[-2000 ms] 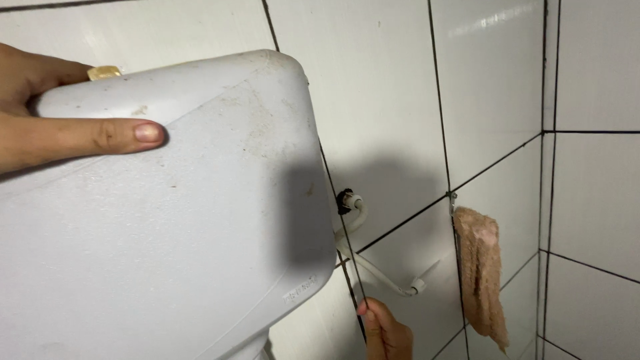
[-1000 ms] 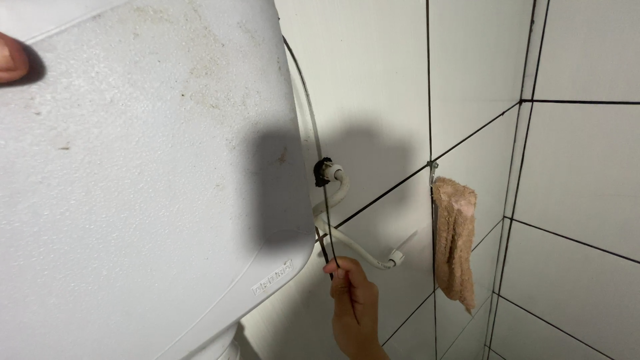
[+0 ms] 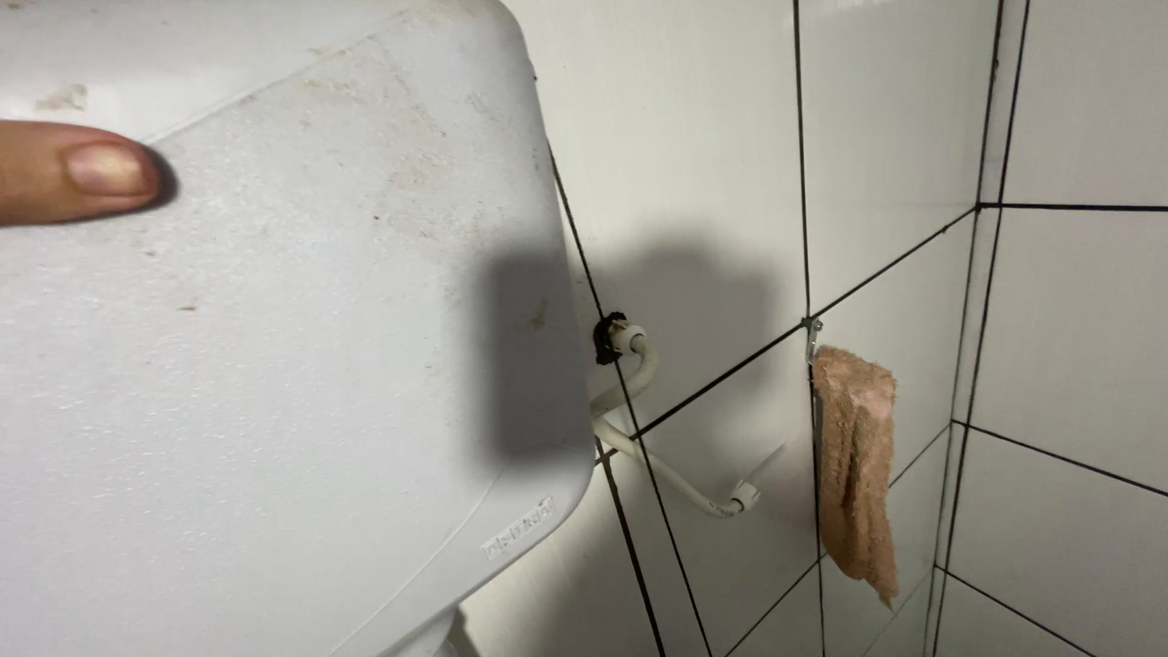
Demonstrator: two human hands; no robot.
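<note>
A pale grey plastic toilet cistern (image 3: 274,365) fills the left side, with smudges and raised lettering near its lower right corner. The thumb of my left hand (image 3: 78,173) lies on its front face at the upper left; the rest of that hand is out of frame. Beside the cistern's right edge, a white flexible hose (image 3: 639,370) joins a fitting at a dark-edged hole in the wall and runs behind the cistern. Another white hose length (image 3: 680,484) curves out below, ending in a white plastic nut (image 3: 745,495). My right hand is out of view.
White wall tiles (image 3: 657,119) with dark joints stand behind, meeting a second tiled wall at the right corner. A brownish-pink cloth (image 3: 855,465) hangs from a small metal hook (image 3: 813,338) on the wall. Shadows fall across the cistern and tiles.
My right hand, seen earlier below the hoses with a thin dark cord or strip at its fingers, has left the view. My left thumb remains on the cistern.
</note>
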